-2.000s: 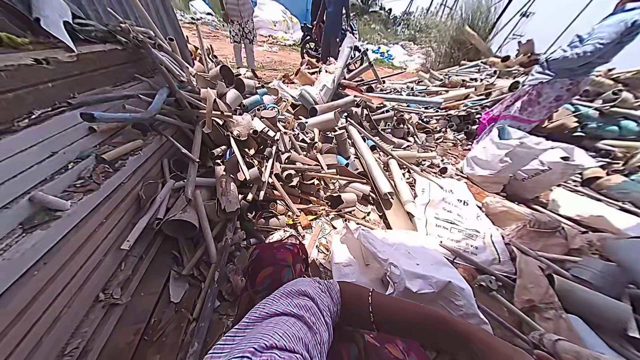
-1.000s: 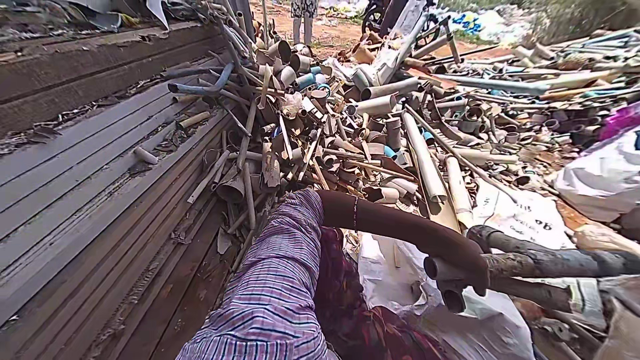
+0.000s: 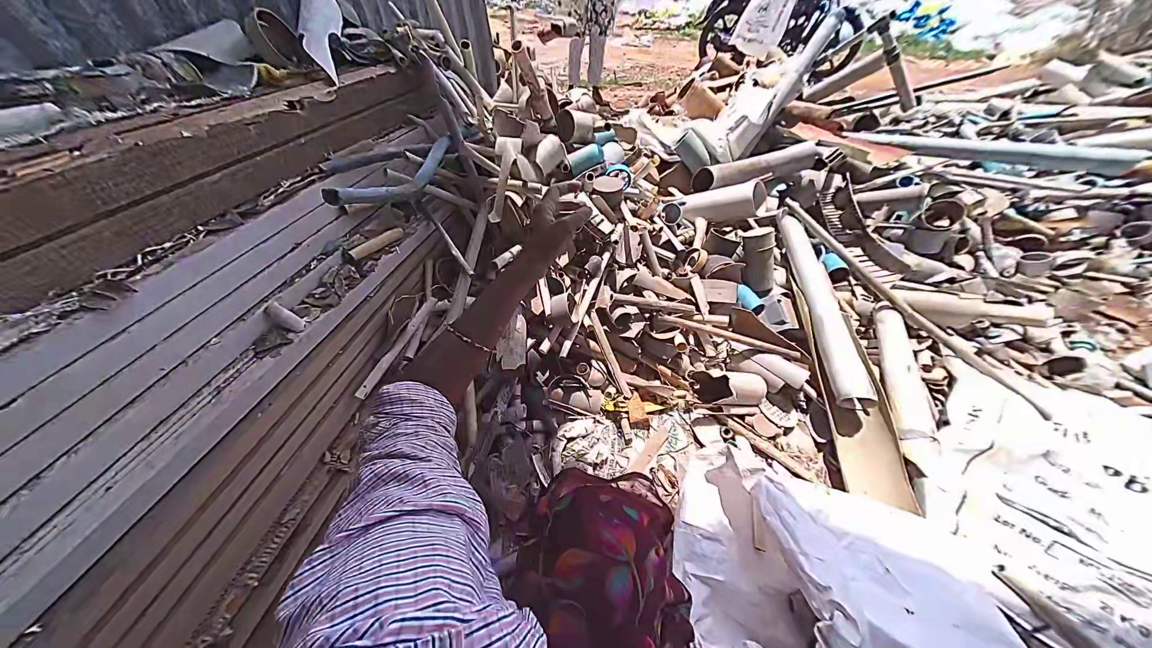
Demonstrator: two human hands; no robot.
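My left hand [image 3: 560,220] reaches out over the upper middle of a heap of cut plastic pipes, its fingers apart and nothing clearly held in it. Close beyond the fingers lie a blue pipe piece [image 3: 586,159] and a short pale pipe piece [image 3: 550,154]. To the hand's right are a wide cream pipe [image 3: 724,201] and a greyish pipe [image 3: 760,167]. Whether the fingertips touch the heap is unclear. A striped sleeve and a thin bracelet are on this arm. My right hand is out of view.
Stacked long grooved panels [image 3: 180,360] run along the left, below a corrugated sheet wall [image 3: 378,20]. White printed sacks [image 3: 1044,504] lie at lower right. A long white pipe [image 3: 823,310] slants nearby. A person's legs [image 3: 596,45] and a motorcycle wheel [image 3: 720,31] are behind.
One second ago my left hand was at the right, on grey pipes; now it is off them and over the heap further left. The view has turned left since the first frame.
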